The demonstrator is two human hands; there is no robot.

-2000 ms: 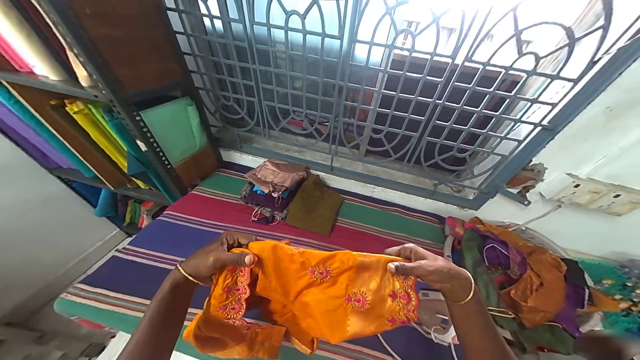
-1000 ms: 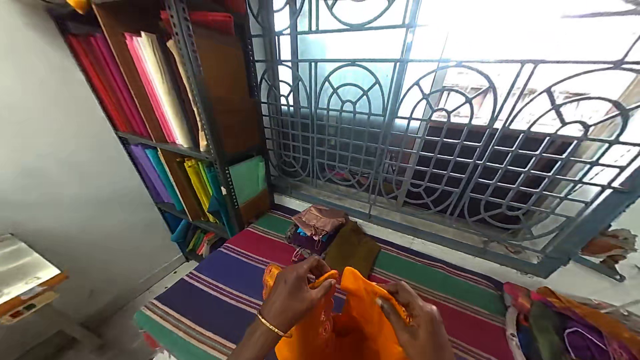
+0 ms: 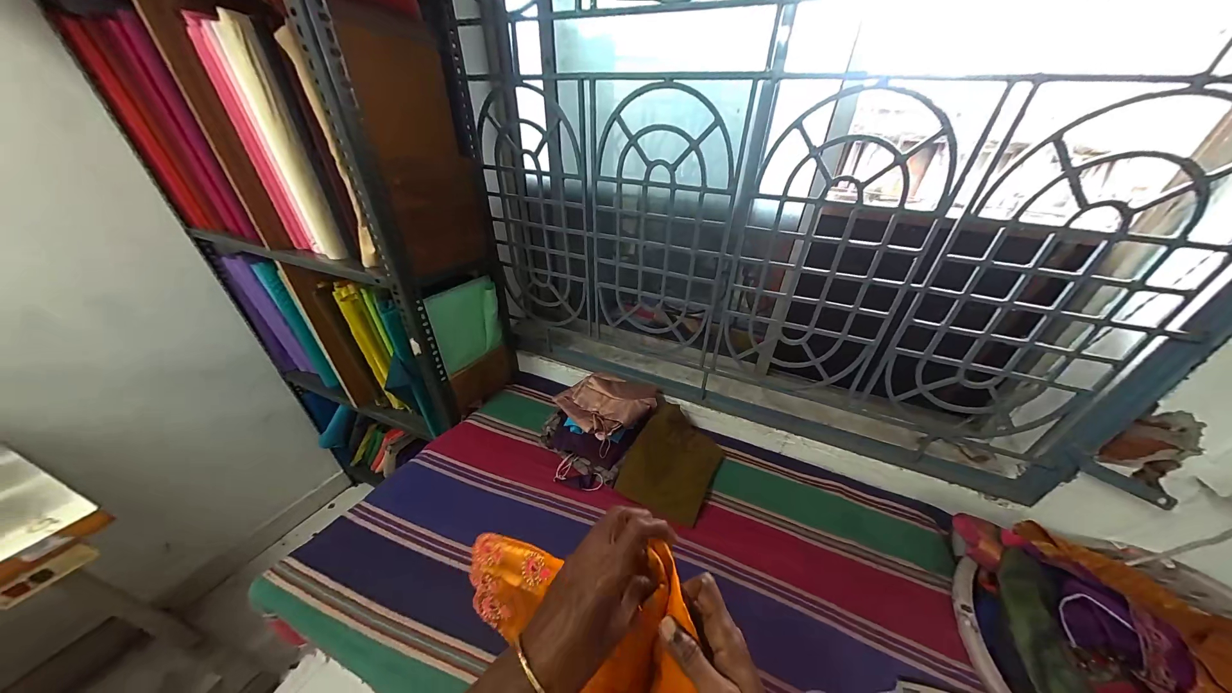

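Observation:
An orange cloth garment [image 3: 520, 577] with pink embroidered edging is bunched between my two hands, above a striped cloth-covered table. My left hand [image 3: 602, 587], with a gold bangle at the wrist, pinches its folded upper edge. Close beside it on the right, my right hand [image 3: 707, 640] grips another part of the fold between thumb and fingers. The lower part of the garment runs out of view at the bottom.
The striped cover [image 3: 433, 520] bears a pile of folded clothes [image 3: 602, 409] and an olive folded cloth [image 3: 671, 464]. A tub of mixed fabrics [image 3: 1078, 616] is at the right. Fabric shelves [image 3: 318, 269] stand left, a window grille [image 3: 760, 221] behind, and a small table [image 3: 43, 510] far left.
My hands were wide apart with the orange garment spread between them; they have come together and the garment is now folded and bunched. The view has swung left.

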